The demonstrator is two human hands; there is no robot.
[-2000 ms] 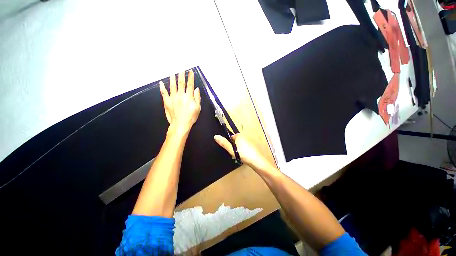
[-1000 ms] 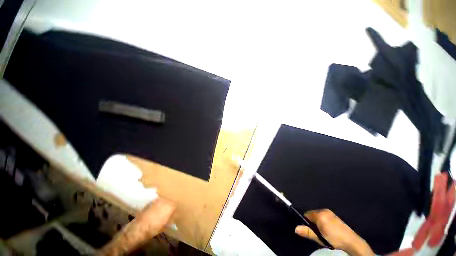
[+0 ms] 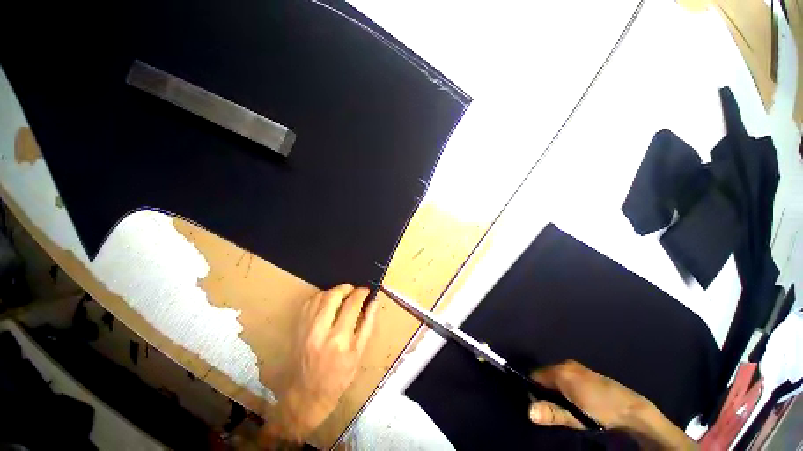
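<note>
A large black cloth panel [image 3: 264,189] lies at the left and centre, with a white chalk line near its upper right edge. A grey metal weight [image 3: 211,107] lies flat on it. My left hand [image 3: 330,352] rests with its fingertips on the panel's lower corner. My right hand [image 3: 607,401] holds tailor's shears [image 3: 475,343] by the dark handles. The blades point up and left, look nearly closed, and their tips are at that same corner beside my left fingertips. Whether they touch the cloth I cannot tell.
Another black cut piece [image 3: 599,317] lies under the shears at the right. Irregular black pieces [image 3: 704,211] lie in a heap beyond it. Red cloth pieces [image 3: 733,410] lie at the lower right. The white table covering [image 3: 207,299] is torn to brown board. The table edge curves along the lower left.
My left hand has moved from the table edge up to the panel's lower corner. The shears' tips have come to that corner. The view has shifted.
</note>
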